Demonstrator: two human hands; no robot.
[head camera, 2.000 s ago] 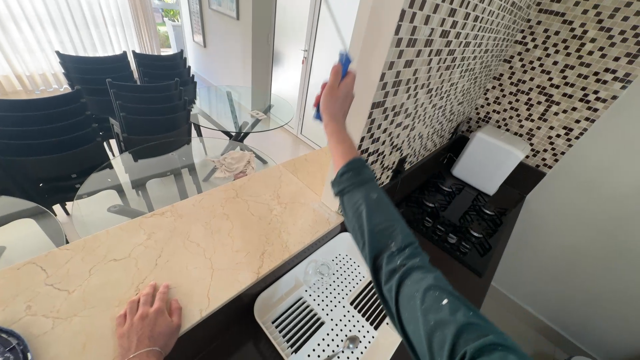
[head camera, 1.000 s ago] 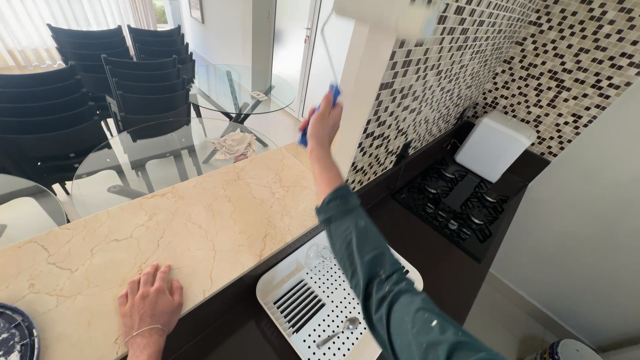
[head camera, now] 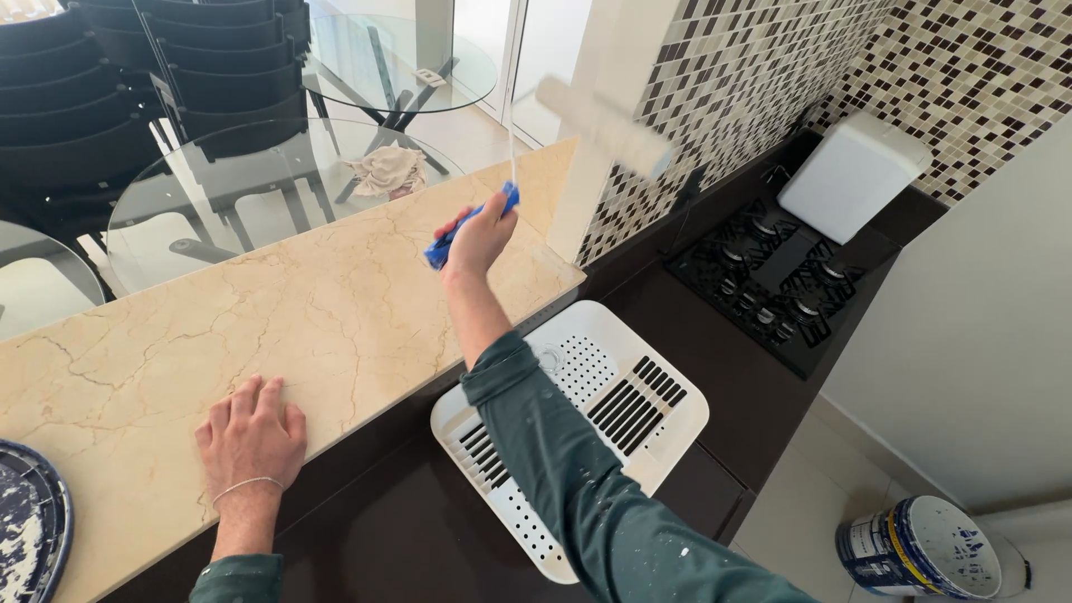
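Observation:
My right hand (head camera: 479, 237) is closed around the blue handle of a paint roller (head camera: 605, 126), raised above the marble ledge near the edge of a pale wall. The roller's head is blurred and lies in front of the wall's edge and the mosaic tiles; whether it touches them I cannot tell. My left hand (head camera: 254, 435) rests palm down on the marble ledge (head camera: 335, 335), fingers slightly spread, holding nothing. A thin bracelet circles that wrist. At the left edge a dark blue paint-spattered lid (head camera: 32, 519) lies on the ledge.
Below my right arm, a white dish rack (head camera: 670, 419) sits on the dark counter. Beyond it are a black gas hob (head camera: 775, 280) and a tilted white box-shaped thing (head camera: 854, 176). A paint bucket (head camera: 917, 548) stands on the floor. Glass tables (head camera: 285, 167) and stacked black chairs (head camera: 226, 67) are past the ledge.
My right hand has come down with the roller, whose head was near the top of the view a second ago. My left hand has stayed on the ledge. The view has tipped downward.

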